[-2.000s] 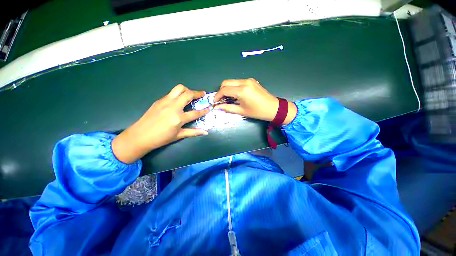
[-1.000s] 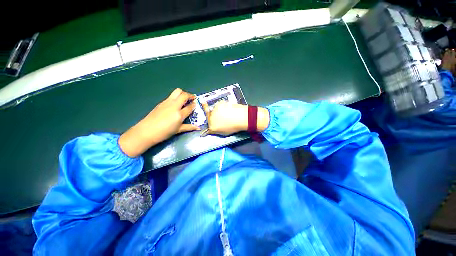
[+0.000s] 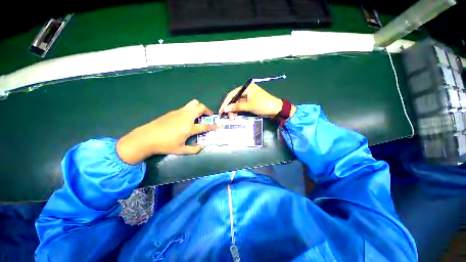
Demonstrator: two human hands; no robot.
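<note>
A smartphone unit [image 3: 237,134], whitish and glaring with a dark block at its right end, lies on the dark green mat in front of me. My left hand [image 3: 176,128] lies at its left end, thumb and fingers on its edges and face, steadying it. My right hand [image 3: 254,102] holds a slim dark pen-like tool [image 3: 243,91] over the phone's upper left edge; the tool's tip is hidden at the fingers. A thin white strip [image 3: 271,79] lies on the mat behind the right hand, partly covered by the tool.
A white padded rail [image 3: 219,50] borders the mat [image 3: 76,123]. Beyond it are another phone unit [image 3: 49,36] and a long black tray [image 3: 248,15]. Stacked grey-white trays [image 3: 434,100] stand at right. A bin of tangled silvery pieces [image 3: 138,205] is below the bench edge.
The dark tool now shows in my right hand, which has moved off the phone's middle to its upper edge. The phone is turned straighter and more of it shows. The camera view has shifted.
</note>
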